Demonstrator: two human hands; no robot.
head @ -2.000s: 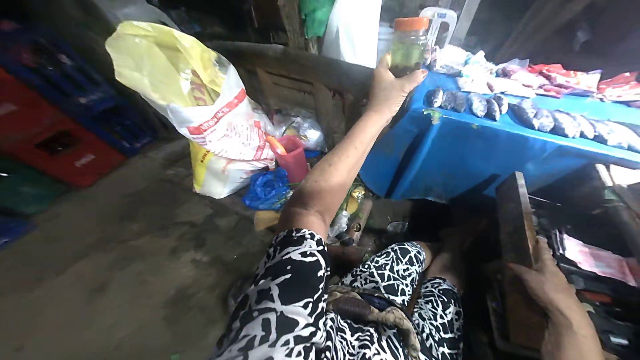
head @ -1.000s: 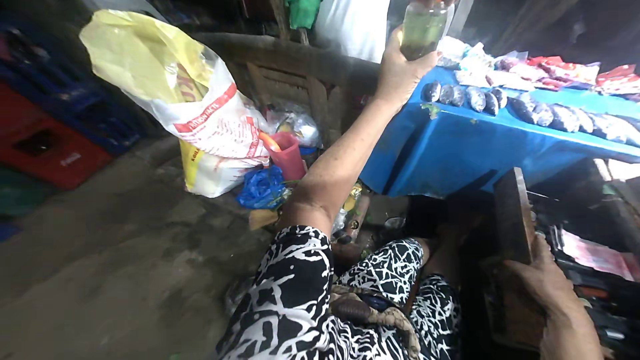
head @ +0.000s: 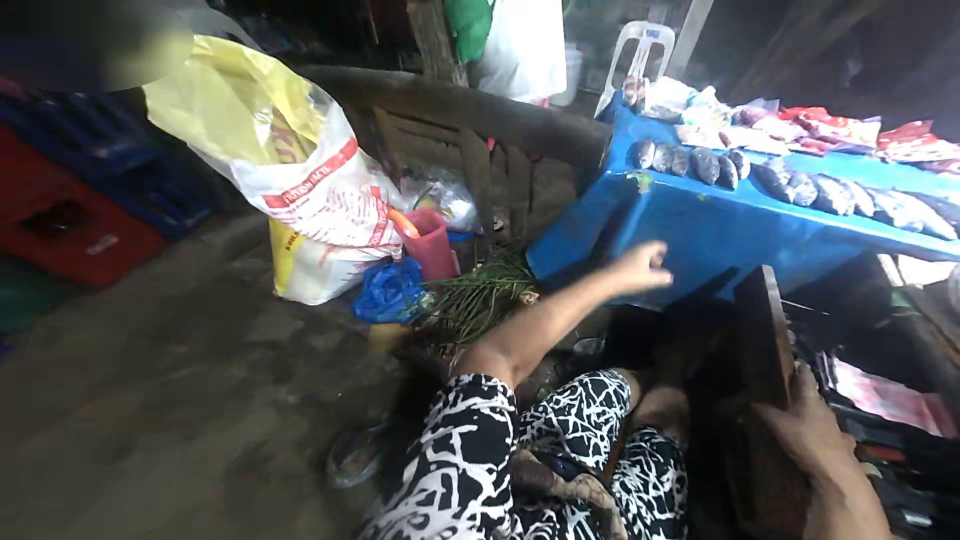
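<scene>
My left hand [head: 641, 270] is held out in front of the side of a blue-covered table [head: 675, 217]; no object shows in it, and its fingers are partly curled and blurred. At the right, my right hand [head: 806, 420] grips the edge of a wooden drawer [head: 765, 337]. Inside the drawer lie pinkish paper banknotes [head: 889, 394] and black compartments. Several fish [head: 705, 165] lie in a row along the table's near edge, with plastic packets [head: 829, 124] behind them.
A large white and yellow sack [head: 315, 180] stands on the floor at the left, near a red plastic container [head: 431, 247], a blue plastic bag [head: 390, 289] and long green stalks [head: 480, 300]. Red and blue crates [head: 75, 217] are stacked farther left. A white plastic chair [head: 641, 52] stands behind.
My left hand has come down from above the table's corner. The jar with an orange lid, held in it earlier, is no longer in view. My right hand stays on the drawer.
</scene>
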